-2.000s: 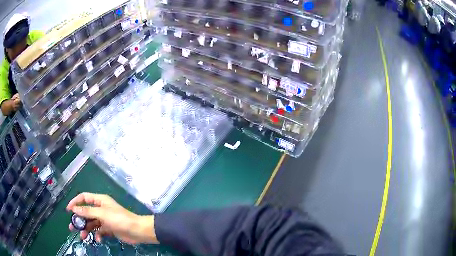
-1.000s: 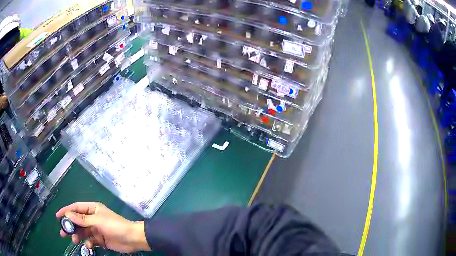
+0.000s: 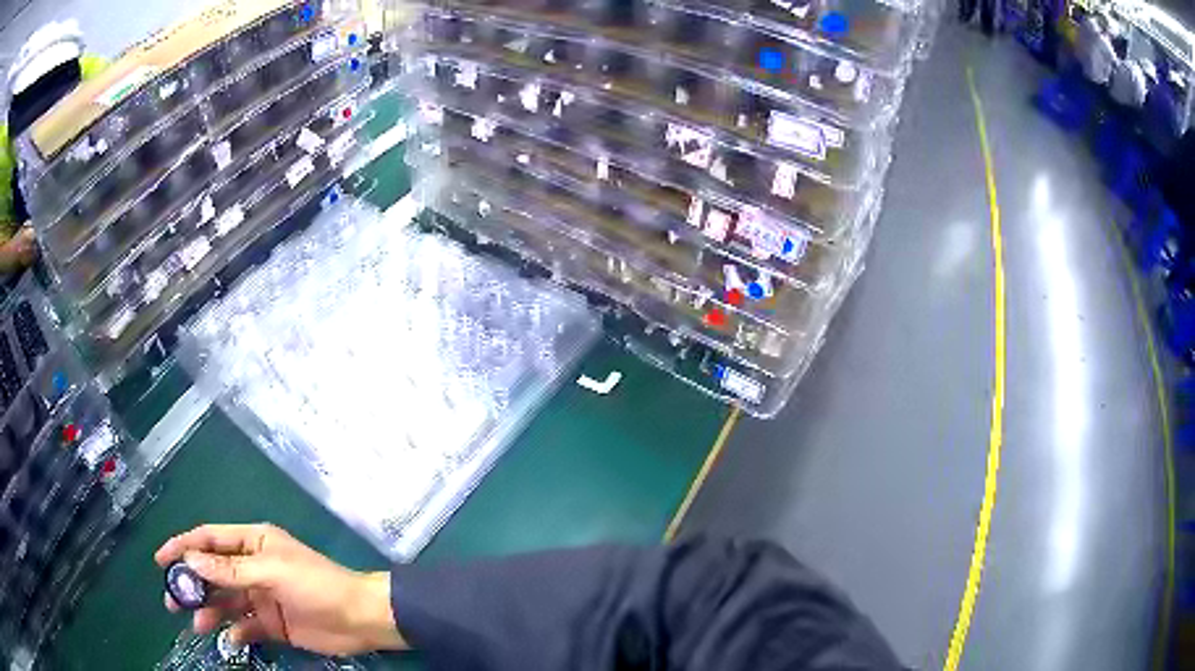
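My right hand (image 3: pixel 282 590) reaches in from the lower right in a dark sleeve. Its thumb and fingers hold a small round component (image 3: pixel 186 585) with a black rim and a pale centre, its face turned towards me. A second small round piece (image 3: pixel 233 645) shows just under the fingers; I cannot tell whether it is held or lies in a pocket. A clear working tray (image 3: pixel 282 659) shows only as a glinting strip at the bottom edge, partly under the hand. My left hand is not in view.
Glaring spare blister trays (image 3: pixel 393 380) lie on the green mat (image 3: pixel 550 459). Tall tray stacks (image 3: pixel 629 171) stand behind, with another stack (image 3: pixel 197 197) at the upper left and dark-filled trays (image 3: pixel 66 511) at the left. A person (image 3: pixel 46 79) is at the far left. A walkway (image 3: pixel 891 433) runs along the right.
The camera view has shifted slightly. My right hand still holds the round component at nearly the same place, and the component's face is a little differently turned. The person at the left is less visible than two seconds ago.
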